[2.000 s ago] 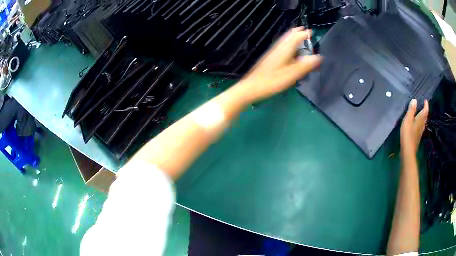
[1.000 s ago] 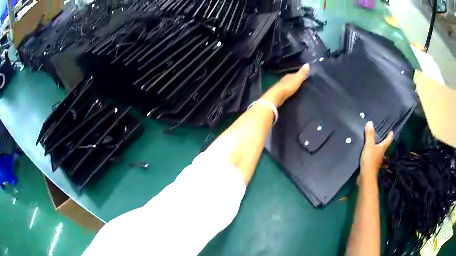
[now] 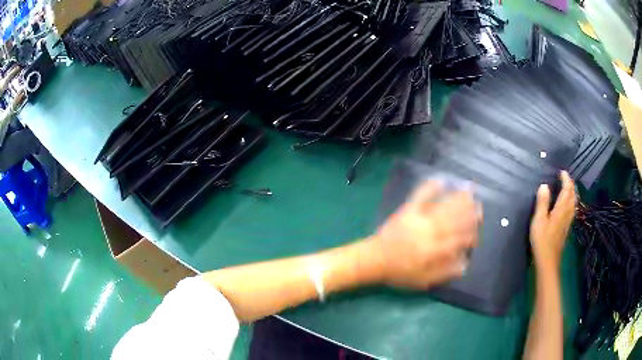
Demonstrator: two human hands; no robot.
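A stack of smooth grey-black covers [image 3: 486, 281] lies on the green bench, fanned out towards the upper right. My left hand [image 3: 433, 235] is blurred and lies over the left part of the front cover; its fingers look curled, and whether it holds anything cannot be told. My right hand [image 3: 553, 214] rests at the right edge of the stack with its fingers spread a little, thumb and fingertips on the covers. Two light holes show in the front cover beside my right hand.
Fanned covers with cables [image 3: 179, 155] lie at left. A long row of black panels [image 3: 310, 63] covers the far bench, cords trailing from it. A loose cable bundle [image 3: 609, 260] lies at far right. An open carton [image 3: 144, 264] and a blue stool [image 3: 27, 190] stand below the left edge.
My left hand has come from the stack's far left edge down over the front cover. The covers are now fanned out more widely. My right hand stays at the stack's right edge.
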